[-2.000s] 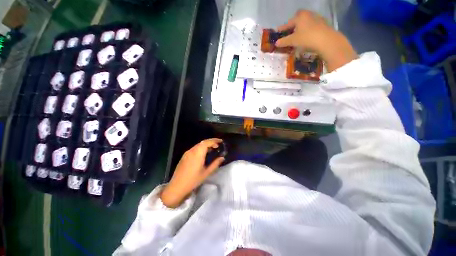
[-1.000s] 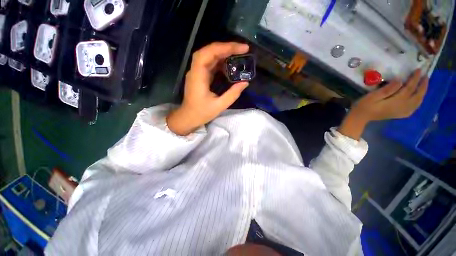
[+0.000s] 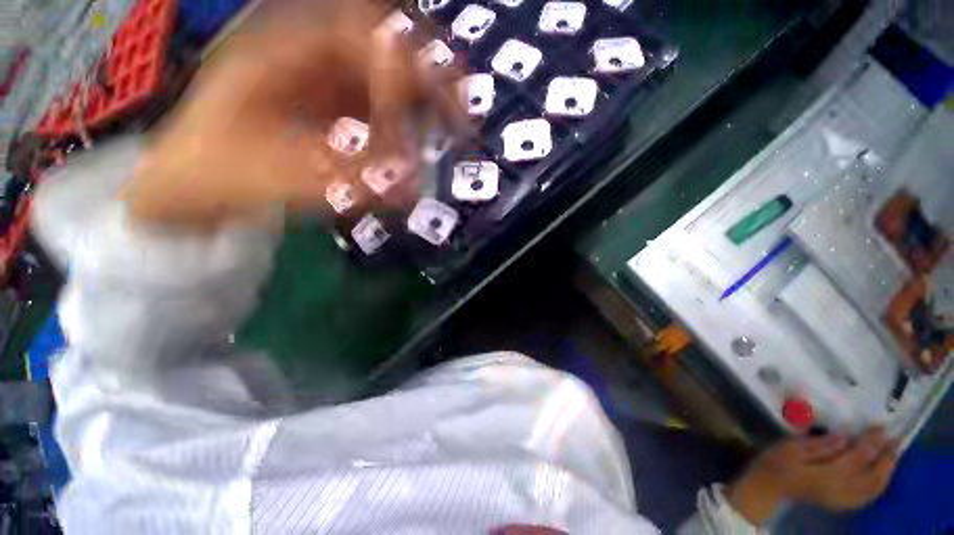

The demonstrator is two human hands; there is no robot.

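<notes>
My left hand [image 3: 303, 115] is large and blurred at the upper left, over the near end of the black blister tray [image 3: 544, 183]. Whether it holds anything cannot be told. White housings [image 3: 526, 139] with round black holes sit in the tray's pockets; the hand hides some. My right hand [image 3: 826, 470] is at the front edge of the white press base [image 3: 680, 256], just below the red emergency stop [image 3: 798, 413], with no part seen in it. Two orange-brown fixtures [image 3: 921, 324] stand on the base at the far right.
A green object [image 3: 759, 219] and a blue pen [image 3: 755, 269] lie on the press base, beside a long white bar [image 3: 821, 319]. Silver buttons [image 3: 744, 346] are near its front edge. A red-orange ribbed tray [image 3: 110, 68] is at the upper left.
The view has swung left. My left hand, which held a small dark square part in front of me, has moved up and left over the tray. My right hand remains at the press's front edge.
</notes>
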